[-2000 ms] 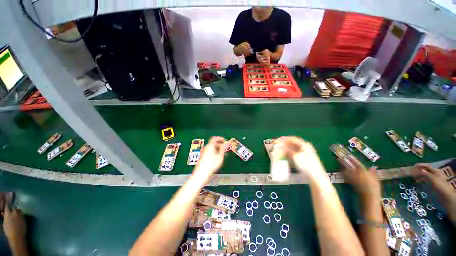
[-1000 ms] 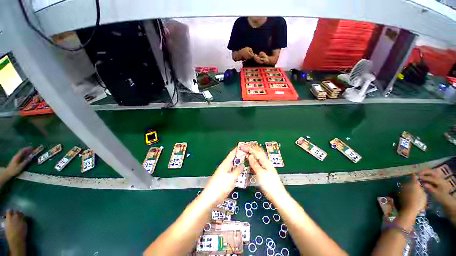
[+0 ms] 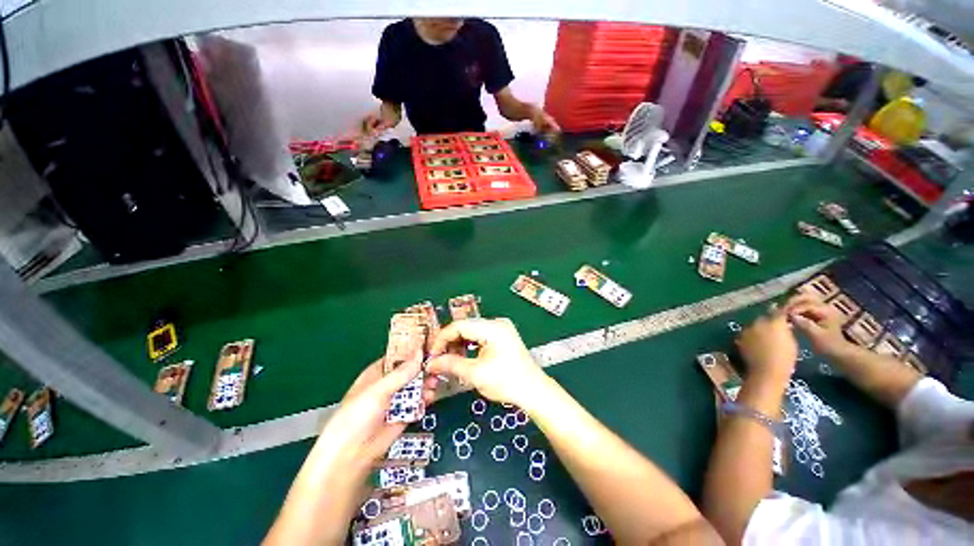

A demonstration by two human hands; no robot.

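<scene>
My left hand [image 3: 372,411] holds a brown phone board unit [image 3: 406,368] upright above the near bench edge, its white dotted patch at the lower end. My right hand [image 3: 481,357] is at the unit's right side, thumb and fingertips pinched together; whether a small part is between them cannot be told. A pile of units [image 3: 427,510] lies below my hands, partly hidden by my left hand. Loose white rings [image 3: 514,498] lie right of the pile.
Units lie along the green belt [image 3: 352,283] beyond the metal edge rail [image 3: 598,339]. A yellow-and-black item [image 3: 161,340] rides the belt at left. A neighbour's hands work at right by a black tray [image 3: 892,304]. Opposite, a person sits behind a red tray [image 3: 470,171].
The view has turned right. My hands came together and now hold a unit upright, my right fingers at its side. The opposite person's hands have moved apart. Belt units have shifted in view.
</scene>
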